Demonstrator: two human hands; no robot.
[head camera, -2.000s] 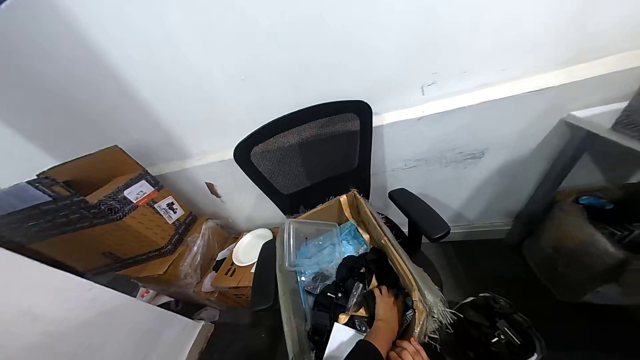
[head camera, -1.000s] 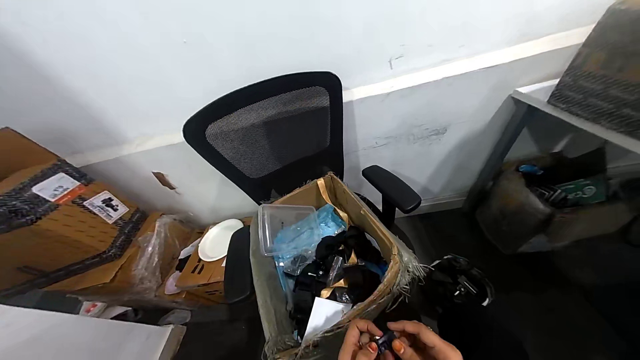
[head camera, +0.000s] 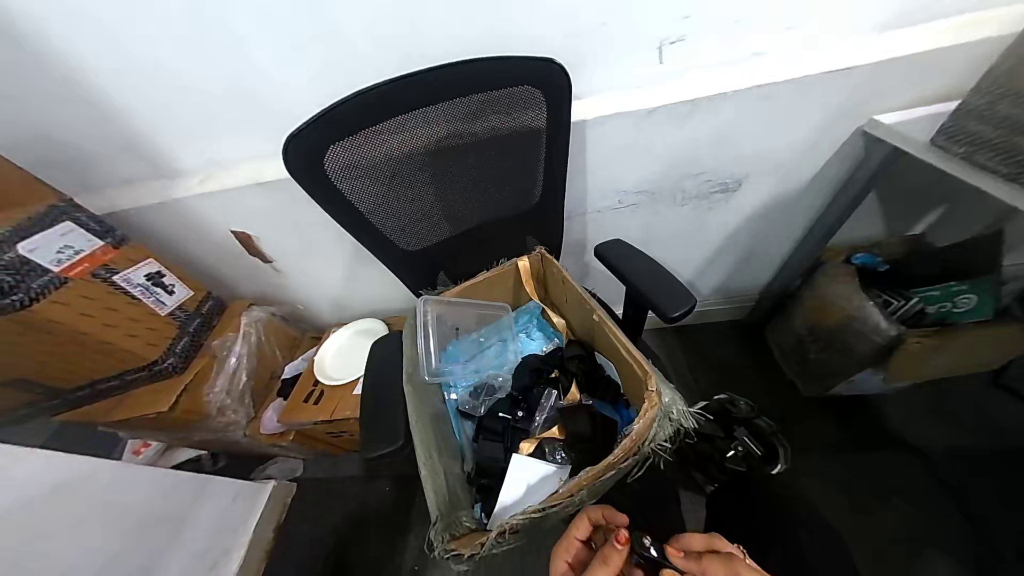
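Note:
Between the fingertips of my left hand (head camera: 594, 546) and my right hand (head camera: 708, 556) is a small dark glossy object (head camera: 650, 552), held by both at the bottom edge of the view. Just beyond my hands, a cardboard box (head camera: 596, 308) with frayed edges rests on the seat area of a black mesh office chair (head camera: 440, 160). Inside it lie a clear plastic container (head camera: 428, 340), blue plastic wrapping (head camera: 532, 328), tangled black items (head camera: 496, 428) and a white paper or card (head camera: 530, 484).
Cardboard boxes (head camera: 104, 328) and a white plate (head camera: 350, 350) are at the left. A white tabletop (head camera: 120, 512) fills the lower left corner. To the right are a grey-legged table (head camera: 952, 156), a filled box (head camera: 836, 320) beneath it and a black bundle (head camera: 740, 440) on the floor.
Two seconds ago one hand reached into the box. Both hands are now outside its near edge, holding the small dark object. The view has shifted.

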